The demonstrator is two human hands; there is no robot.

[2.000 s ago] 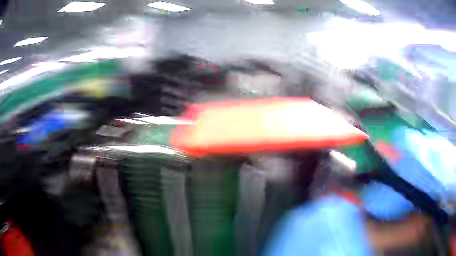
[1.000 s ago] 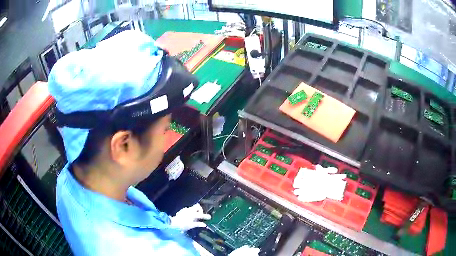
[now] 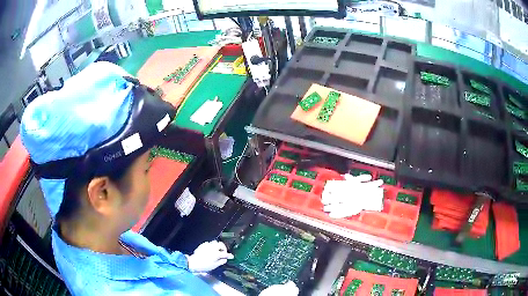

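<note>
Neither of my hands is in the picture. A green circuit board (image 3: 272,252) lies in a dark frame on the line at the lower middle. Another person's white-gloved hands are at its left edge and its lower edge. At the bottom right, small green boards lie on an orange-red foam sheet (image 3: 396,282), cut off by the picture's edge, with more green boards (image 3: 393,260) behind it. A red compartment tray (image 3: 370,221) holds small green boards and a pile of white gloves (image 3: 352,195).
A person in a blue smock and cap (image 3: 81,115) stands close at the left. Large black trays (image 3: 353,75) lie on the sloped shelf, one with an orange sheet (image 3: 356,118) and two small boards. Red pieces (image 3: 457,214) and a dark-handled tool (image 3: 473,217) are at the right.
The blurred view of an orange-red sheet and board rack has given way to the bench. Since a second ago the scene has shifted left, showing more boards at the bottom right.
</note>
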